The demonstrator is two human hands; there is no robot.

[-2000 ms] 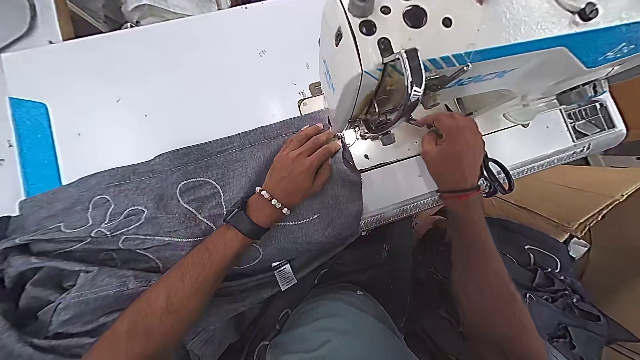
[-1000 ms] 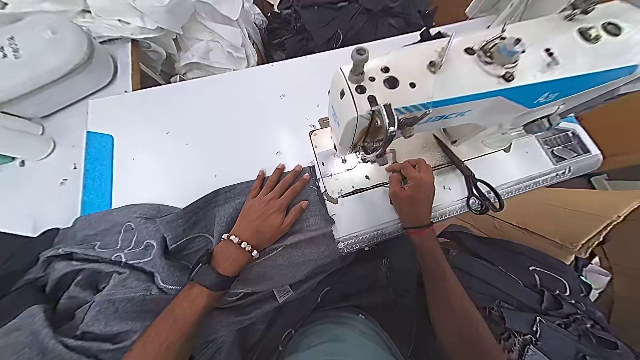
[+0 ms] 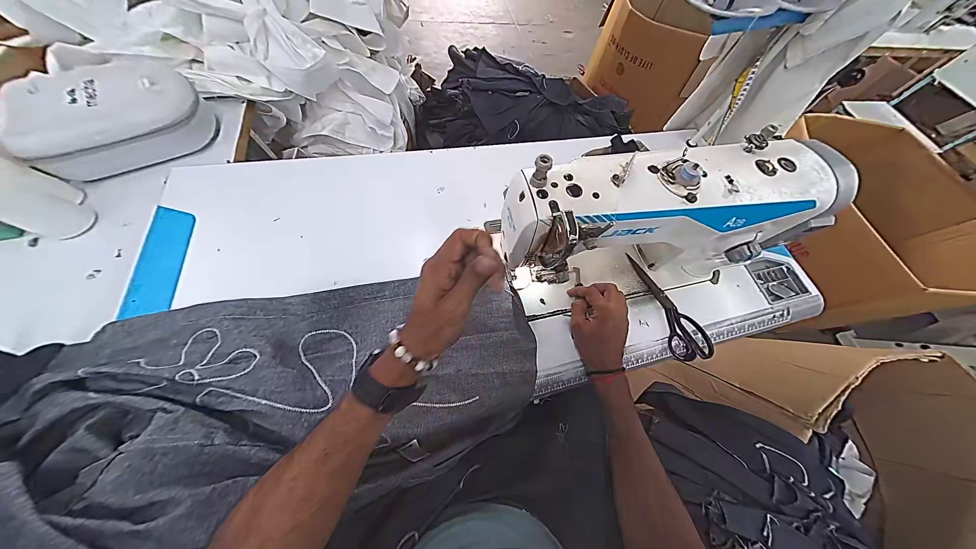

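A white and blue Jack industrial sewing machine [image 3: 686,202] stands on the white table, its lamp lit near the needle. Grey denim fabric [image 3: 267,358] with white embroidered lines spreads over the table's left part, its right edge beside the presser foot. My left hand [image 3: 457,286] is raised above the fabric near the machine head, fingers bent and partly blurred; whether a thread is between them cannot be told. My right hand [image 3: 601,320] is just right of the presser foot, fingertips at a small metal part, its grip unclear. Black-handled scissors [image 3: 675,324] lie to its right.
White cloth pieces [image 3: 335,76] and dark cloth [image 3: 518,99] are heaped behind the table [image 3: 320,206]. An open cardboard box [image 3: 892,213] stands right of the machine. More dark garments [image 3: 732,457] lie at lower right, beside another cardboard box [image 3: 900,427]. A white lidded object [image 3: 99,107] is at upper left.
My left hand has lifted off the fabric, where it lay flat, and moved up toward the machine head. My right hand remains near the presser foot. The view has tilted upward.
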